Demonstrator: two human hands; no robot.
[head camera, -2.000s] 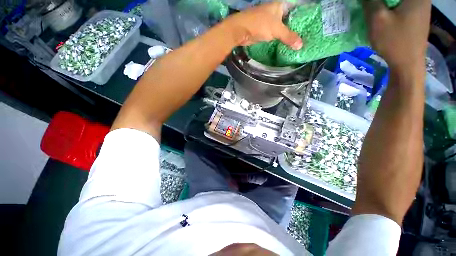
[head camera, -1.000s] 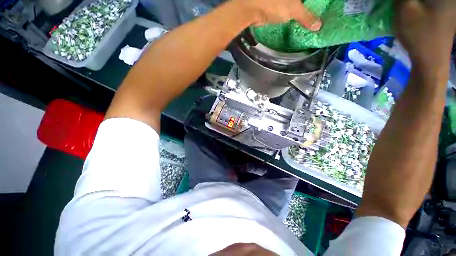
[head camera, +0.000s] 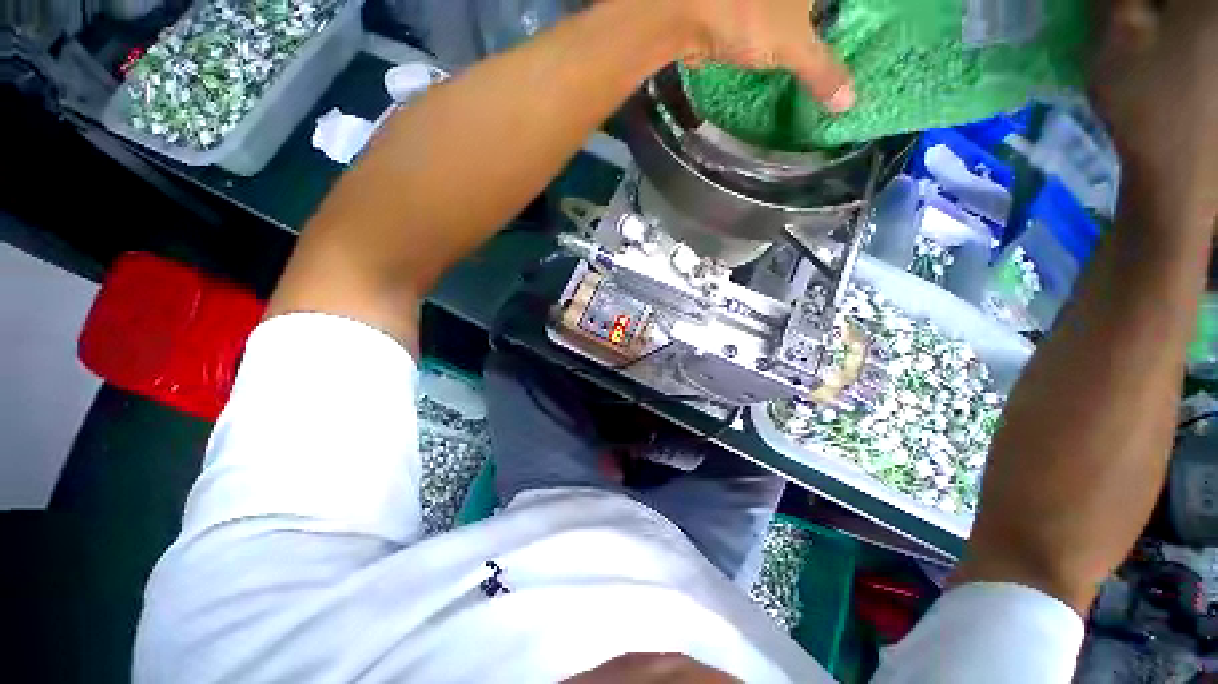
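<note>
A clear plastic bag of green pieces (head camera: 948, 67) is held over the steel bowl feeder (head camera: 721, 194) at the top. My left hand (head camera: 775, 43) grips the bag's left side near the bowl, thumb on top. My right hand (head camera: 1149, 67) is at the bag's right end, dark, blurred and partly cut off by the top edge. Green pieces lie at the bowl's mouth under the bag. The silver machine (head camera: 721, 321) stands in front of the bowl, with lit digits on its control box (head camera: 612, 321).
A translucent tub of white and green parts (head camera: 922, 401) is right of the machine; another tub (head camera: 254, 120) is at upper left. Blue bins (head camera: 1062, 214) stand behind. Teal-green crates (head camera: 831, 588) lie below the bench edge. A red stool (head camera: 174, 334) is at left.
The bag and both hands have shifted right and up in the view, and the bag looks flatter. The camera view has moved slightly. Both hands remain at the bag.
</note>
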